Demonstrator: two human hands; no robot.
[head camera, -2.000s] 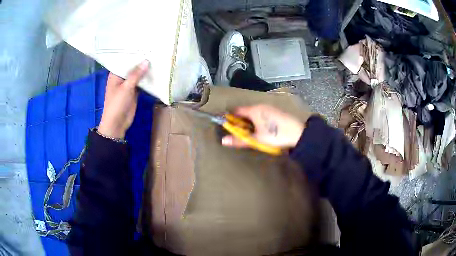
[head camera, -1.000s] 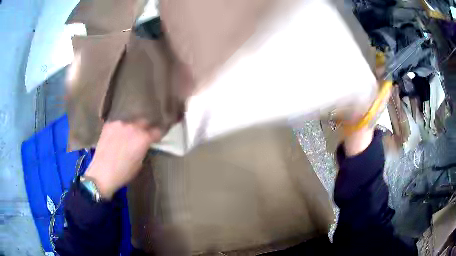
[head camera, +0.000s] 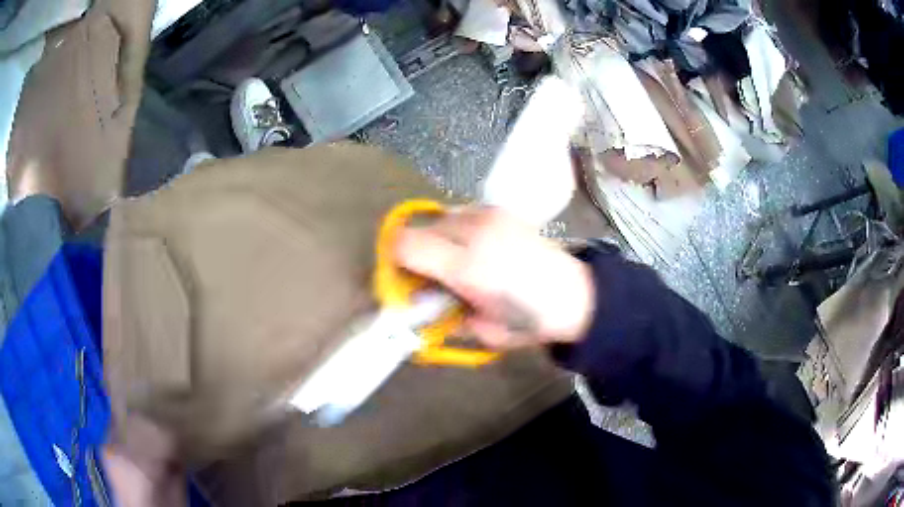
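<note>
A brown panel (head camera: 287, 257) lies over the lap, with a stitched pocket shape (head camera: 164, 317) near its left edge. My right hand (head camera: 496, 282) is above it, shut on scissors (head camera: 367, 371) with orange handles; the blurred blades point down and left over the panel. My left hand (head camera: 147, 465) is blurred and partly cut off at the bottom left, at the panel's lower left edge; its fingers cannot be made out. Another brown panel (head camera: 64, 119) hangs at the upper left.
A blue bin (head camera: 40, 347) with cord in it is at the left. A white shoe (head camera: 258, 117) and a grey pedal (head camera: 347, 87) are beyond the lap. Heaps of brown, cream and black cloth (head camera: 634, 109) lie on the floor at the right, near a dark metal frame (head camera: 803, 248).
The raised white and brown cloth has left the space over the lap. My right hand has come back left over the panel with the scissors. My left hand has moved down; the view has turned right.
</note>
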